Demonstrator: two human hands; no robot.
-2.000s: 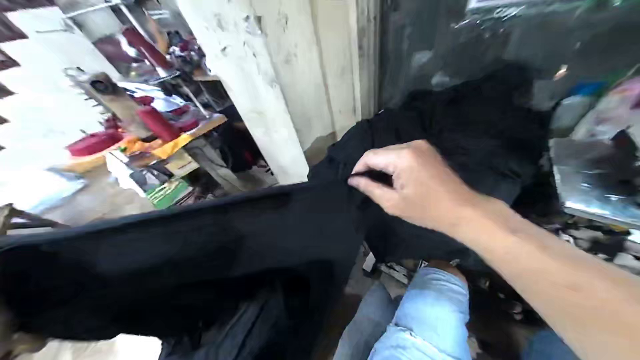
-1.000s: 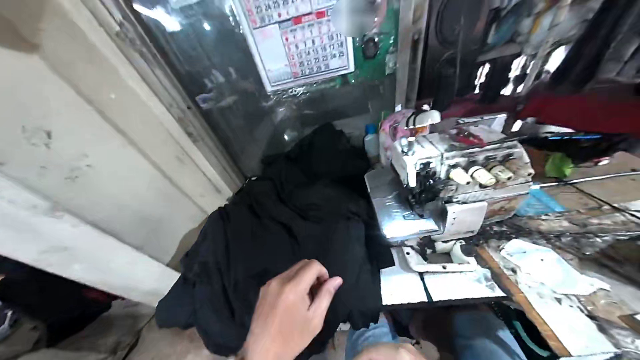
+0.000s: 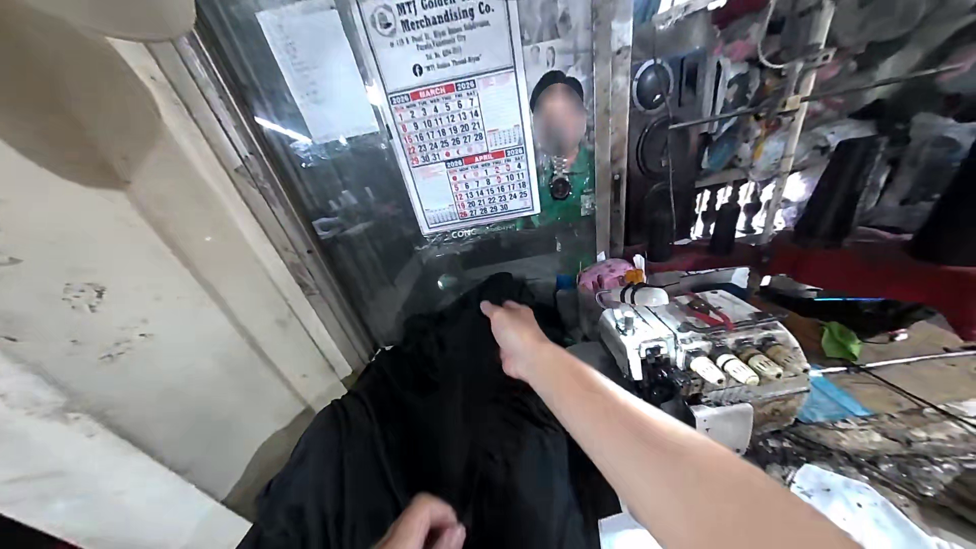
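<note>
A large heap of black fabric [image 3: 442,427] lies in front of me against a dark glass panel, left of a white overlock sewing machine [image 3: 709,343]. My right hand [image 3: 515,332] reaches to the upper part of the heap, its fingertips at the cloth; whether they pinch it cannot be told. Low in the view, my left hand [image 3: 427,526] rests at the near part of the fabric with its fingers curled, partly cut off by the frame edge. Its grip on the cloth is unclear.
A calendar [image 3: 465,152] hangs on the glass. A worn, pale panel [image 3: 152,252] stands at the left. Red-handled pliers [image 3: 705,311] lie on the machine, beside a pink bundle [image 3: 606,274]. Black thread cones [image 3: 839,191] stand on a red rack at the right.
The view has swung right from the stretched black cloth to the heap and sewing machine. My right arm now extends across to the heap's upper part.
</note>
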